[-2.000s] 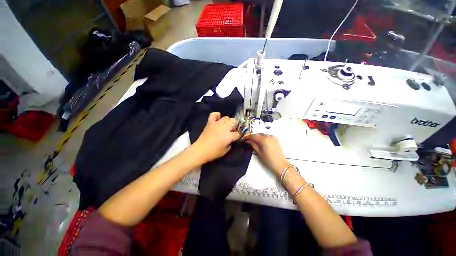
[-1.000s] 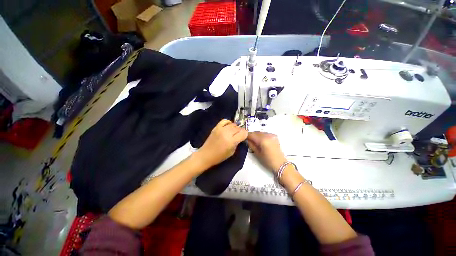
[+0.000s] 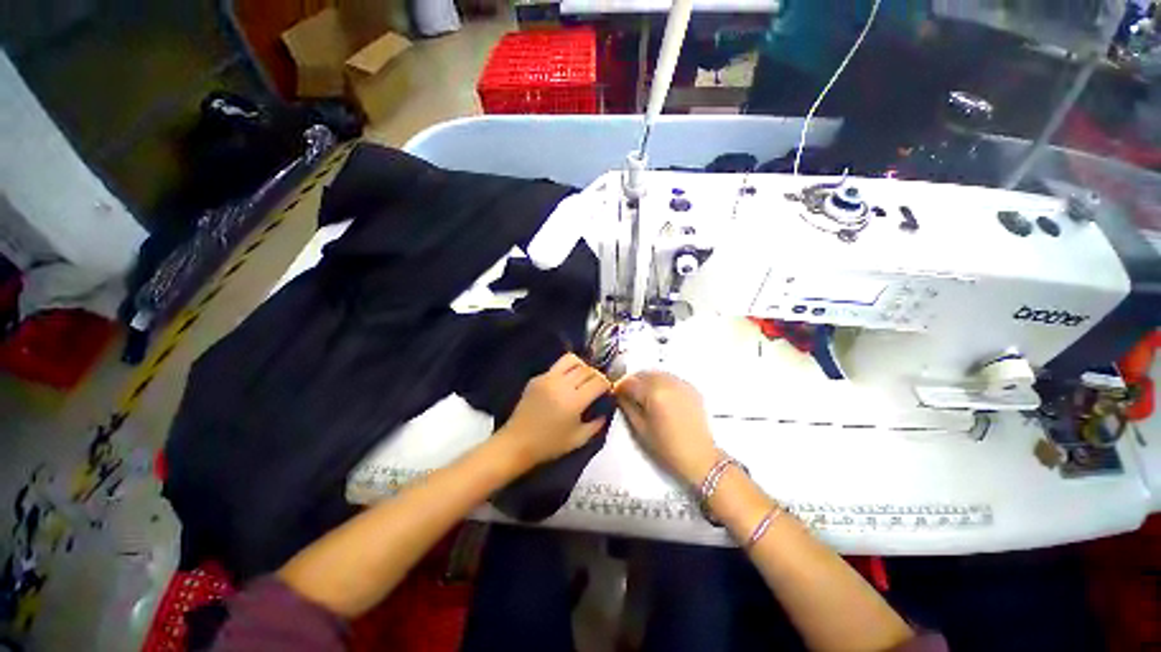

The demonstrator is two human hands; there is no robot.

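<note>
A large black garment body (image 3: 331,299) is spread over the left of the white table. A smaller black cut panel (image 3: 541,487) lies in front of the needle area, its rounded end near the table's front edge. My left hand (image 3: 558,405) pinches the panel's edge just in front of the presser foot (image 3: 626,334). My right hand (image 3: 665,418) pinches the same edge from the right, its fingertips close to the left ones. The layers between the fingertips are mostly hidden. The white sewing machine (image 3: 879,242) stands behind and right of my hands.
A measuring tape (image 3: 815,507) runs along the table's front edge. A blue-grey trough (image 3: 509,143) is behind the table. Red crates stand behind it (image 3: 540,73) and at the lower left (image 3: 189,604). A small red item (image 3: 782,334) lies under the machine arm. A cardboard box (image 3: 341,57) is at the back.
Both hands have moved a little back from the needle toward the front edge, still pinching the panel. The panel's end has drawn up from below the table edge onto the table.
</note>
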